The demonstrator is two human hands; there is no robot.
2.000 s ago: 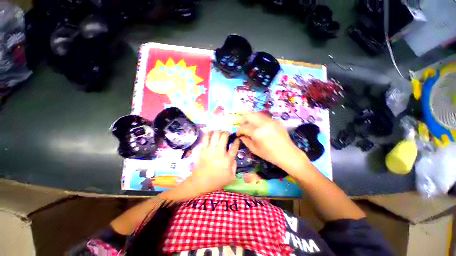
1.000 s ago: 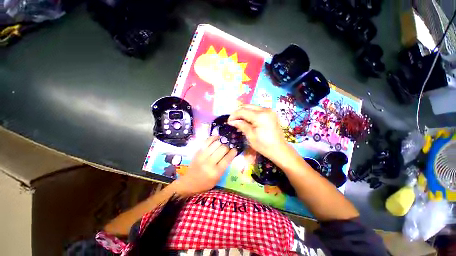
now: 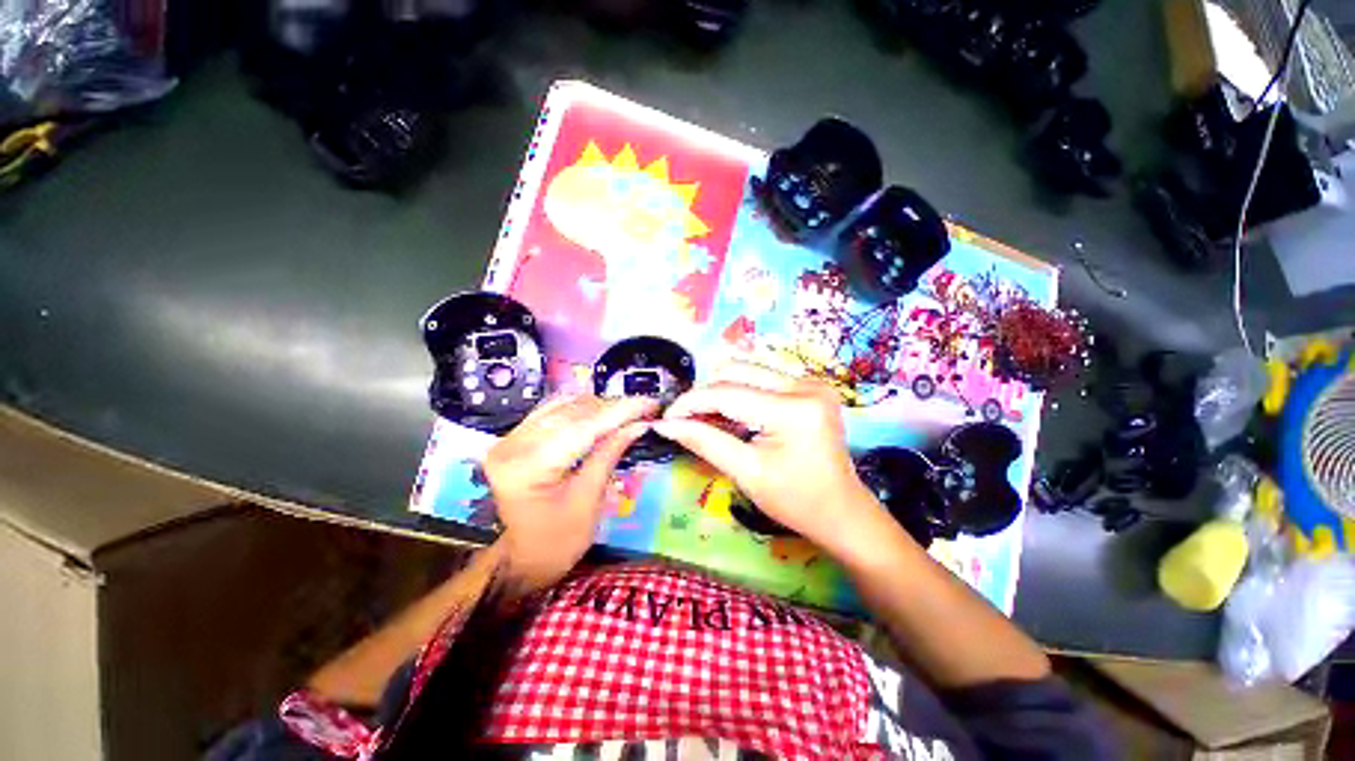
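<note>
A glossy black housing (image 3: 645,361) lies on the cartoon mat (image 3: 709,513) in front of me. My left hand (image 3: 553,470) is at its lower left edge and my right hand (image 3: 765,443) at its lower right. The fingertips of both hands meet over the housing's near part, pinched together. Any small part between them is hidden by the fingers. Another black housing (image 3: 488,361) sits to the left at the mat's edge. Two more (image 3: 820,179) stand at the mat's far edge, and others (image 3: 979,479) lie right of my right forearm.
Red and dark wired pieces (image 3: 1030,341) lie tangled at the mat's right. Small black fittings (image 3: 1137,449) are beyond it, with a yellow bottle (image 3: 1204,564), plastic bags (image 3: 1290,620) and a fan (image 3: 1323,446). Black heaps lie at the back. A carton (image 3: 193,595) is below the bench edge.
The camera view has turned and shifted. My left hand has moved from resting on the housing to meeting my right fingertips over its near part. Only one housing now lies left of the worked one.
</note>
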